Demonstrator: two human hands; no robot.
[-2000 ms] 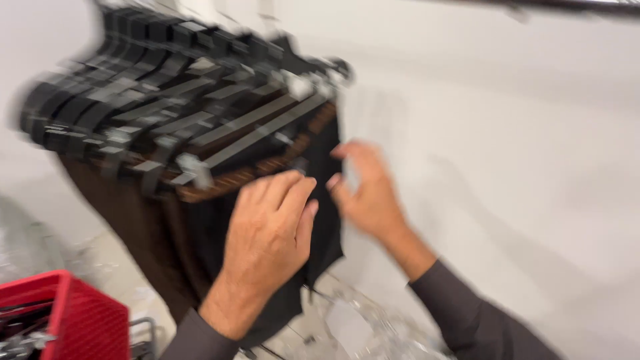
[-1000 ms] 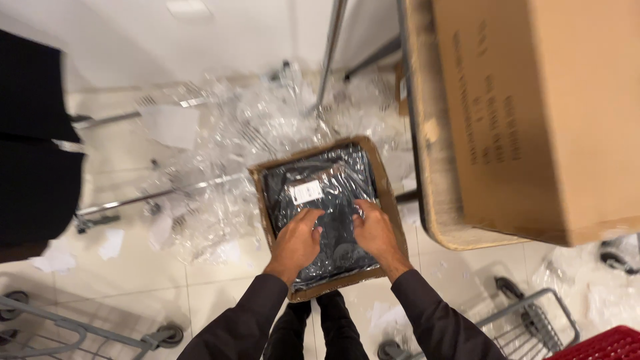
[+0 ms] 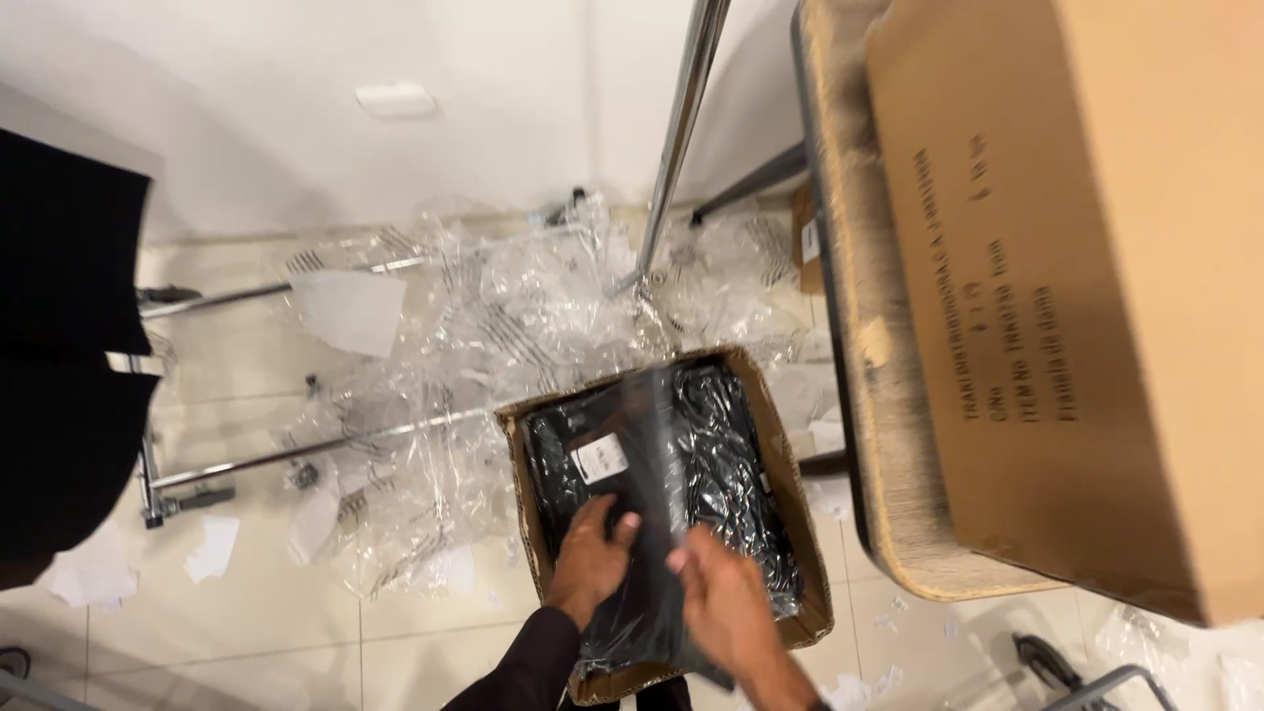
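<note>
An open cardboard box holds black garments in clear plastic bags. One bagged black garment with a white label lies on top, its right side raised and tilted. My left hand rests on this bag below the label, thumb and fingers apart. At the bag's right edge, my right hand pinches the plastic between thumb and fingers. More shiny bagged garments show beneath, on the box's right side.
Crumpled plastic bags and paper scraps litter the tiled floor around a chrome rack base. Black garments hang at left. At right, a large cardboard box stands on a wooden table. A chrome pole rises behind.
The view has swung from the hanging garments to the box on the floor. Since one second ago, my right hand has taken hold of the bag's edge and lifted that side.
</note>
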